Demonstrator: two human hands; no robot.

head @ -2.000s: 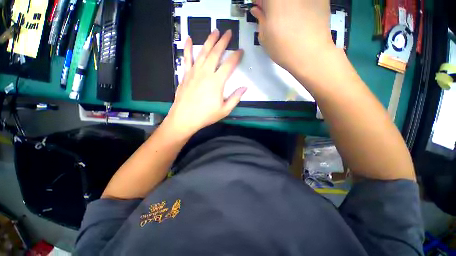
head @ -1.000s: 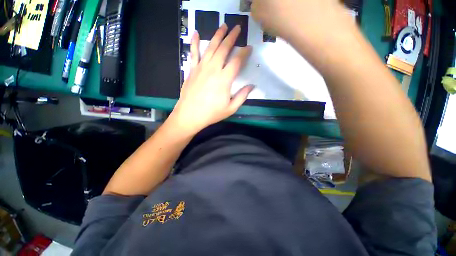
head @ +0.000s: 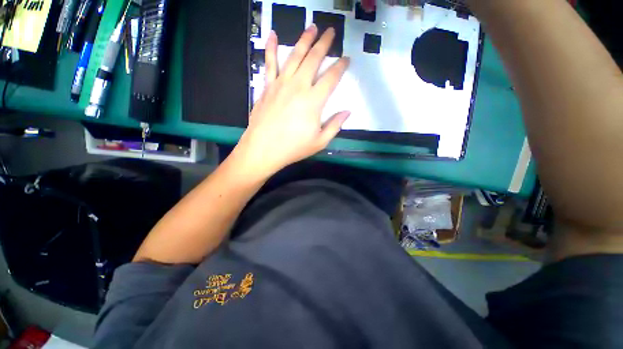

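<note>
A laptop base housing with a white backing sheet (head: 403, 112) lies in front of me at the top of the head view. The sheet has black square openings and a large round black area (head: 439, 58). My left hand (head: 290, 109) rests flat on the left part of the sheet, fingers spread, holding nothing. My right forearm reaches up past the housing's right side. My right hand is cut off by the top edge, so what it holds is hidden. A thick black electric screwdriver (head: 147, 65) lies left of the housing, its bit towards me.
A black flat pad (head: 215, 68) lies between screwdriver and housing. Pens and markers (head: 102, 71) and a yellow paper label (head: 24, 24) are at far left. A white tray (head: 198, 150) sits below the bench edge. A box with plastic bags (head: 429, 215) stands lower right.
My right hand has moved up and right off the housing and out of the picture, uncovering the round black area. My left hand stays on the sheet. The view has shifted; the fan is no longer visible.
</note>
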